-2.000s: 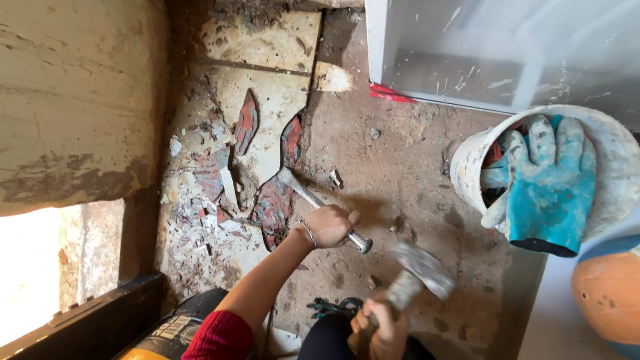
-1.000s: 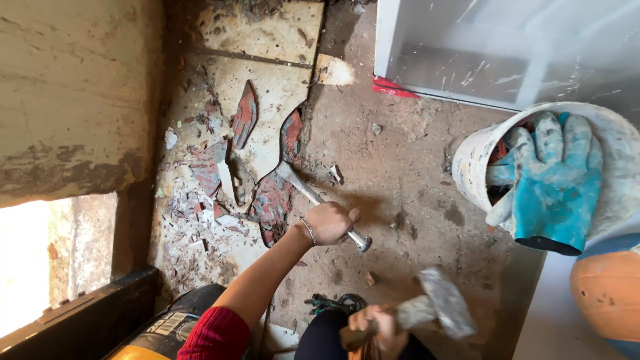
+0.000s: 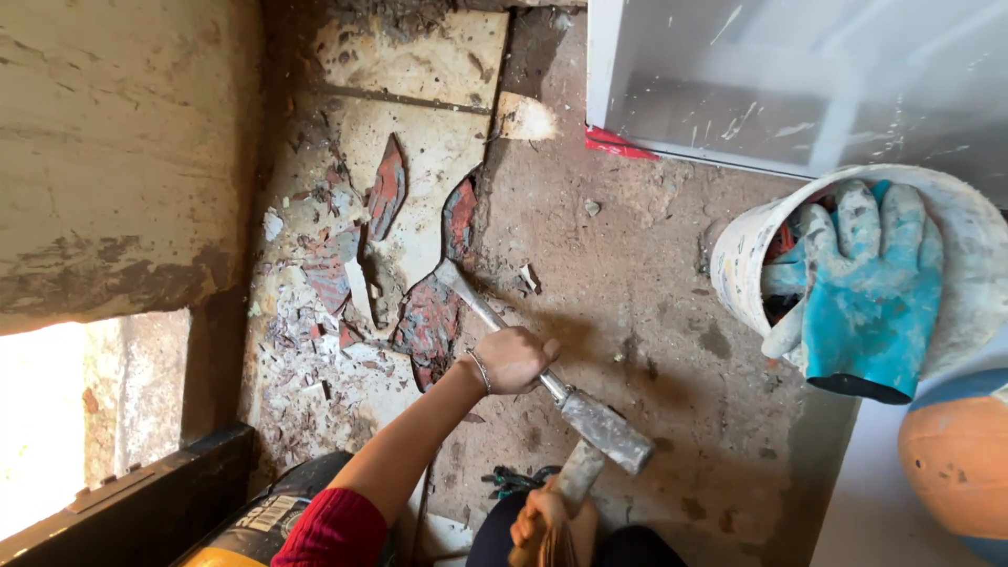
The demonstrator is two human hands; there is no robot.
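Note:
My left hand (image 3: pixel 516 360) is closed around the shaft of a metal cold chisel (image 3: pixel 471 298). The chisel slants, its flat blade at the broken edge of a cream floor tile (image 3: pixel 421 228), beside exposed reddish, grey-streaked backing (image 3: pixel 429 319). In my right hand (image 3: pixel 543 516), low in the view, is the handle of a club hammer (image 3: pixel 606 429). The hammer's steel head meets the struck end of the chisel. A loose reddish tile shard (image 3: pixel 387 189) lies on the tile, with other broken pieces and crumbs to its left.
On the right, a white bucket (image 3: pixel 736 264) holds debris, with a teal work glove (image 3: pixel 874 291) over its rim. Behind it stands a grey glossy panel (image 3: pixel 732 79). An orange and blue round object (image 3: pixel 961 465) is at lower right. A dirty cream wall (image 3: pixel 118 157) bounds the left.
The hammer was apart from the chisel, to its lower right, in both earlier frames; its head has moved up and left onto the chisel's end. My left hand keeps its hold on the chisel.

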